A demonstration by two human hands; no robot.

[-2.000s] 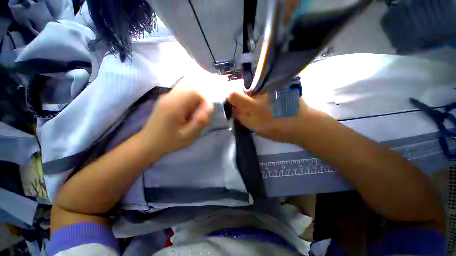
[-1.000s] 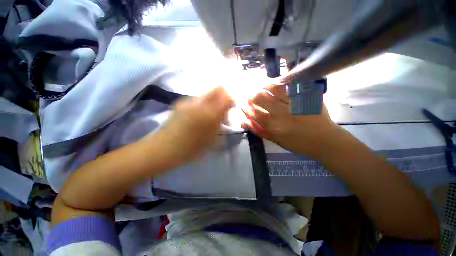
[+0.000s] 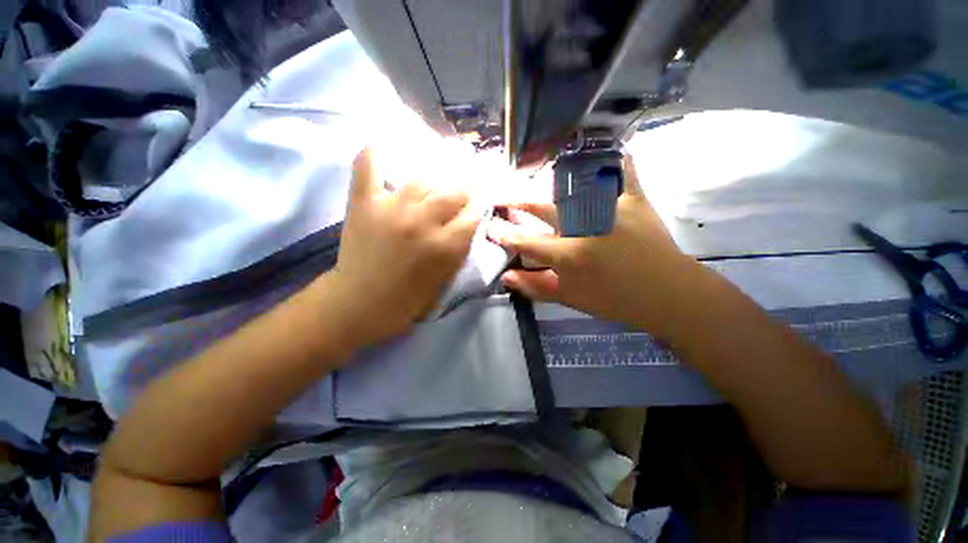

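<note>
A light grey garment piece (image 3: 435,366) with dark strips lies under the machine head and hangs over the table's front edge. My left hand (image 3: 409,239) lies on the cloth just left of the needle area, fingers spread. My right hand (image 3: 589,249) is right of it, its fingertips pinching a folded cloth edge by the dark binding strip (image 3: 533,355). The presser foot and needle are lost in bright glare. The grey ribbed attachment (image 3: 587,196) hides part of my right hand.
The white machine head (image 3: 701,64) fills the top. Dark-handled scissors (image 3: 934,308) lie at the right on the bed. A printed ruler (image 3: 610,351) runs along the table's front edge. Heaped grey cloth (image 3: 127,80) is at the far left. A perforated basket (image 3: 939,435) is below right.
My left hand has gone from a closed, blurred shape to spread fingers on the cloth. The cloth by the fingertips is now folded up. The camera view has shifted.
</note>
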